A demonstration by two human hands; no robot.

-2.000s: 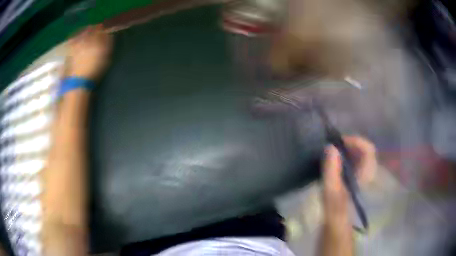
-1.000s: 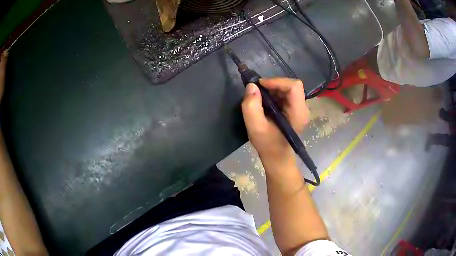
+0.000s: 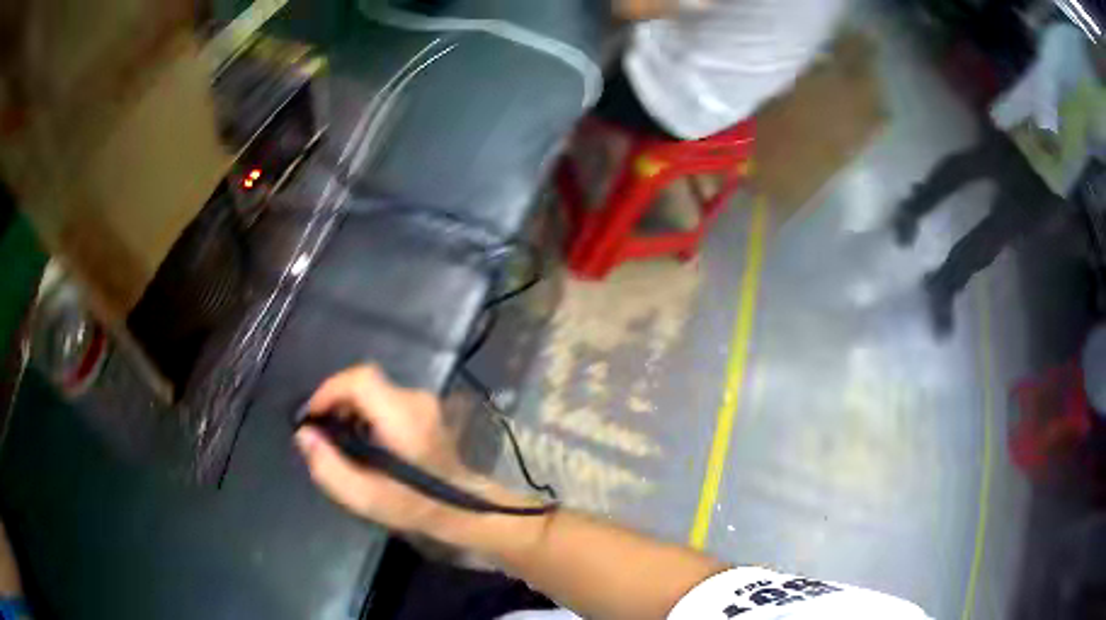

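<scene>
My right hand (image 3: 376, 442) is closed around the black handle of the soldering iron (image 3: 406, 470) over the dark bench mat (image 3: 109, 515), near the bench's edge. The iron's barrel and tip are blurred and cannot be made out. A black cord (image 3: 516, 448) hangs beside my right wrist, past the bench edge. My left hand is out of the picture. Only a bit of my left forearm with the blue wristband (image 3: 12, 608) shows at the lower left edge.
A brown cardboard shield (image 3: 115, 158) stands at upper left, by a device with red lights (image 3: 251, 181). A round tin (image 3: 75, 345) is at left. Beyond the bench are a seated person in white (image 3: 728, 61), a red stool (image 3: 649, 200), another person (image 3: 988, 194) and a yellow floor line (image 3: 736, 388).
The view has swung to the right, showing more floor, the stool and people. My right hand still holds the iron, now lower and further left in the picture. The picture is more blurred.
</scene>
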